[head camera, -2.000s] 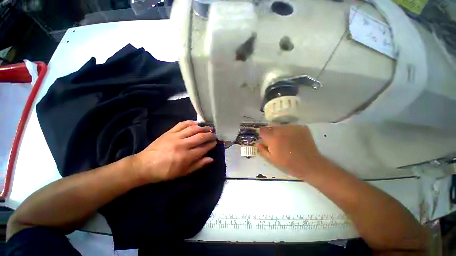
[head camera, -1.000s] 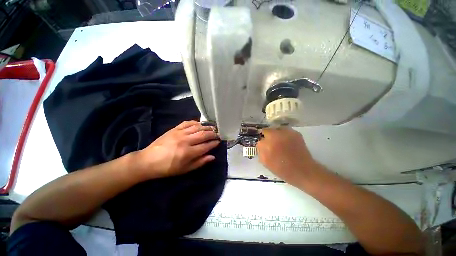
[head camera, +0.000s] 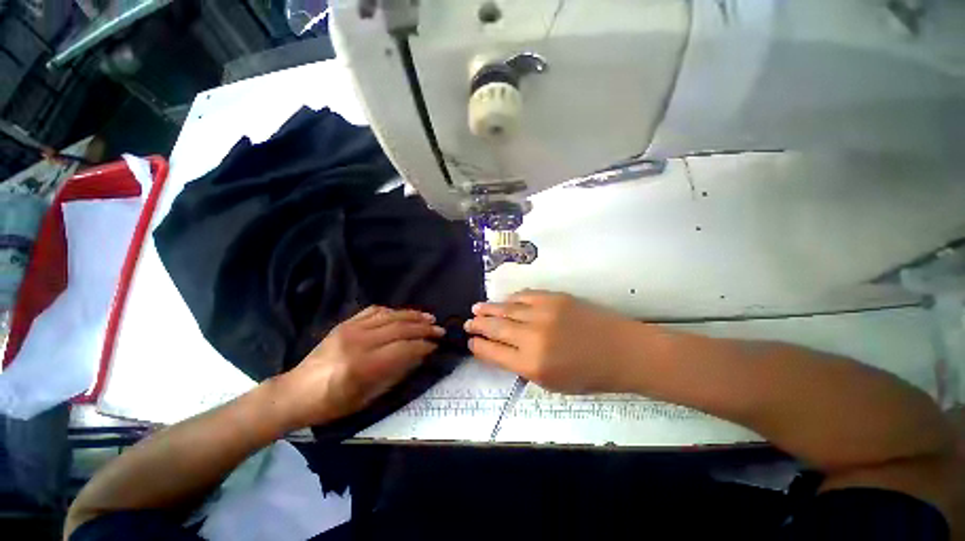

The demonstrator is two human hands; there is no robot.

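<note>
A black garment piece (head camera: 243,254) lies bunched on the white table, left of and below the needle area. Its right-hand edge runs up to the presser foot (head camera: 504,220), beside a small cream ridged knob (head camera: 506,243). My left hand (head camera: 365,359) lies on the cloth, fingertips near its right edge. My right hand (head camera: 545,338) has its fingertips at the cloth edge, just right of the left fingertips. A thin pointed metal tool (head camera: 509,408) shows under my right hand; whether the hand holds it cannot be told.
The off-white machine head (head camera: 593,95) fills the top right, with a cream tension dial (head camera: 495,108). A red-rimmed tray (head camera: 131,277) with white cloth is at the left. A printed ruler (head camera: 423,408) runs along the front edge. Pale cloth (head camera: 277,497) hangs below the table.
The view has shifted, so the machine head sits higher. Both hands have moved from beside the presser foot towards the front edge, and now meet at the cloth edge. The pointed tool has come into sight.
</note>
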